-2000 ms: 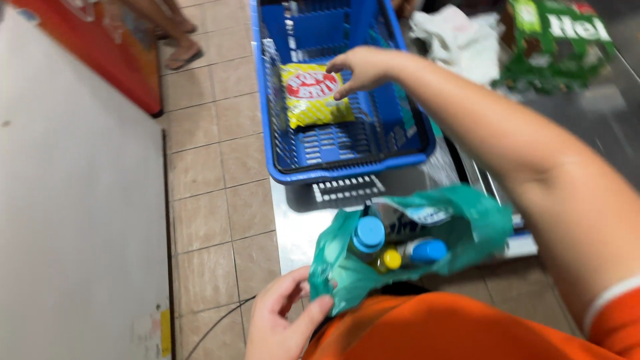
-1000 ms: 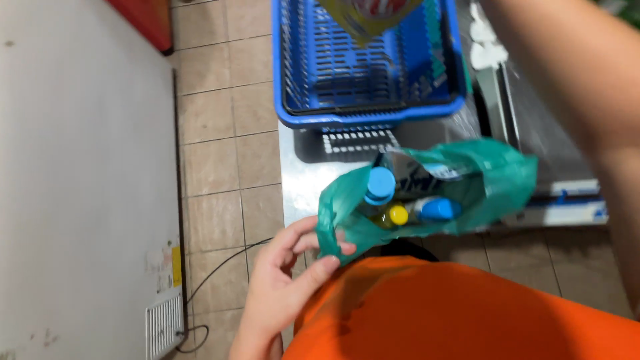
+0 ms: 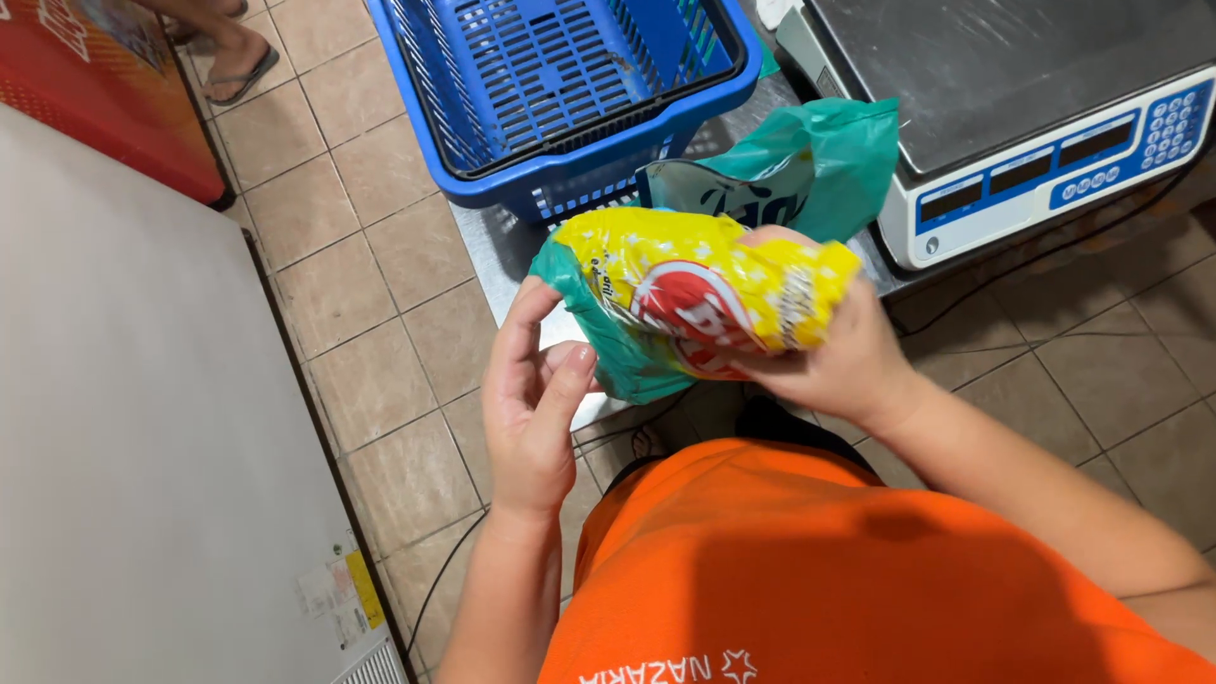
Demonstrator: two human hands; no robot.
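My right hand (image 3: 836, 351) grips one end of a yellow plastic packet (image 3: 708, 290) with a red emblem, held tilted over the mouth of a green plastic bag (image 3: 845, 161). The fingers of my left hand (image 3: 537, 399) pinch the bag's near left edge. A dark-lettered package (image 3: 698, 185) shows inside the bag, behind the packet; the packet hides the rest of the contents. Just beyond the bag stands a blue plastic shopping basket (image 3: 589, 180), with nothing seen in its visible part.
A digital weighing scale (image 3: 1045, 180) stands on the metal counter (image 3: 475, 247) to the right. A white appliance (image 3: 152, 380) and a red one (image 3: 104, 104) flank the tiled floor at left. Another person's sandalled foot (image 3: 242, 71) is at upper left. A black cable (image 3: 442, 579) runs over the floor.
Two seconds ago the yellow packet lay in the blue basket under my right hand. My right hand has lifted it out and brought it to the green bag, covering the bottle caps seen there before.
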